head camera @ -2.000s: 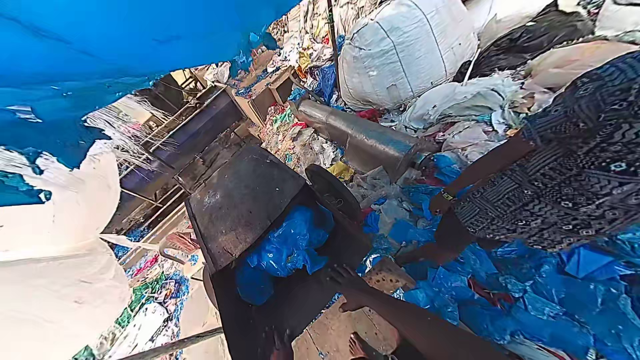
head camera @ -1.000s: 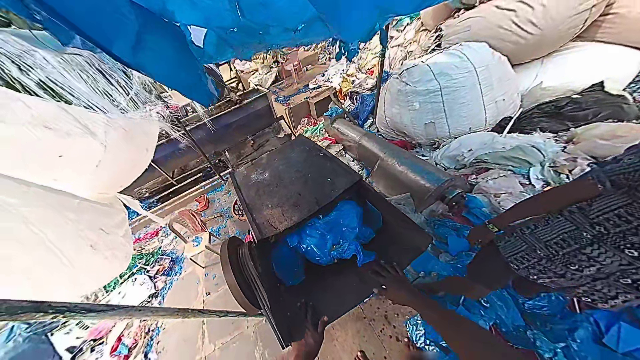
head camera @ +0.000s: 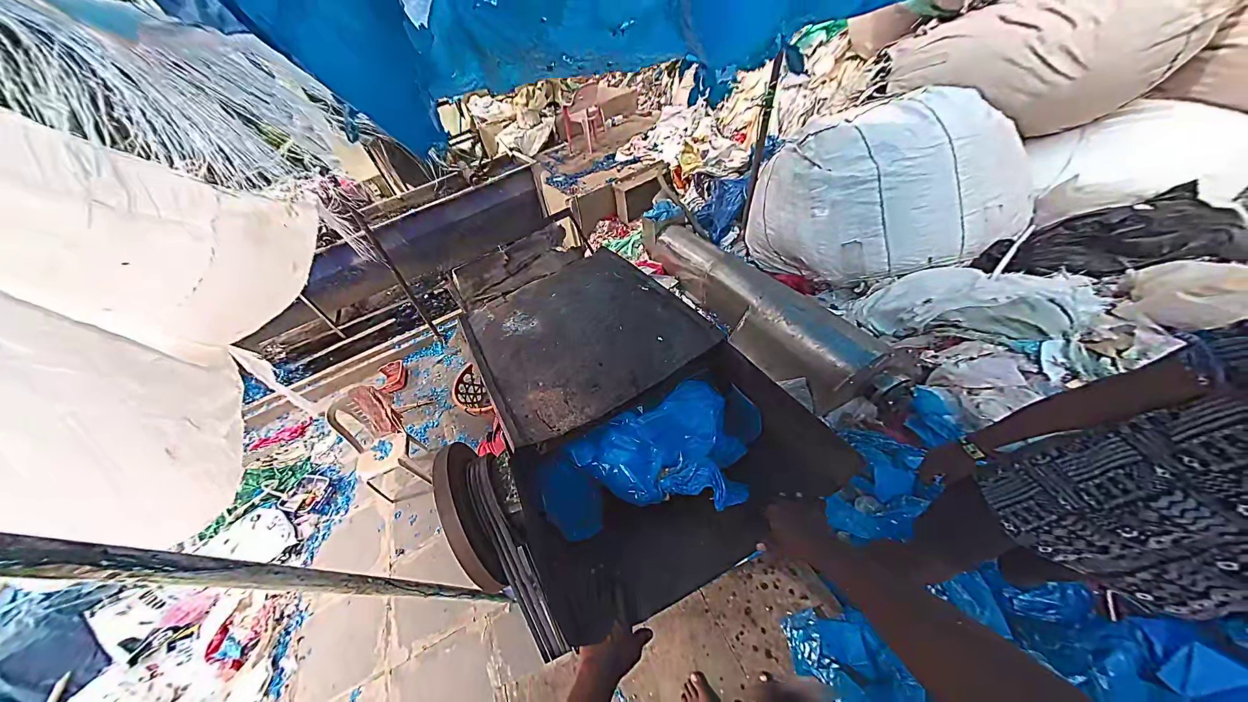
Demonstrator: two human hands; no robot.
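Observation:
A bunch of blue plastic film (head camera: 663, 444) lies in the open feed tray (head camera: 663, 556) of a dark metal machine, under the front of its flat top cover (head camera: 585, 341). My left hand (head camera: 612, 648) is at the tray's near left edge, fingers pointing into the tray and no film seen in them. My right hand (head camera: 795, 531) rests by the tray's right front edge; its fingers are dark and blurred against the metal. Neither hand touches the blue film. A belt-driven wheel (head camera: 463, 526) is on the machine's left side.
Another person's hand (head camera: 946, 463) is close on the right, over loose blue plastic sheets (head camera: 877, 497). A metal cylinder (head camera: 770, 312) lies behind, near a stuffed white sack (head camera: 892, 185). A pole (head camera: 253, 575) crosses at left. A chair (head camera: 380, 439) stands on the tiled floor.
The view has turned and shifted. My right hand, spread at the tray's edge before, is now lower along that edge. The blue film stays in the tray.

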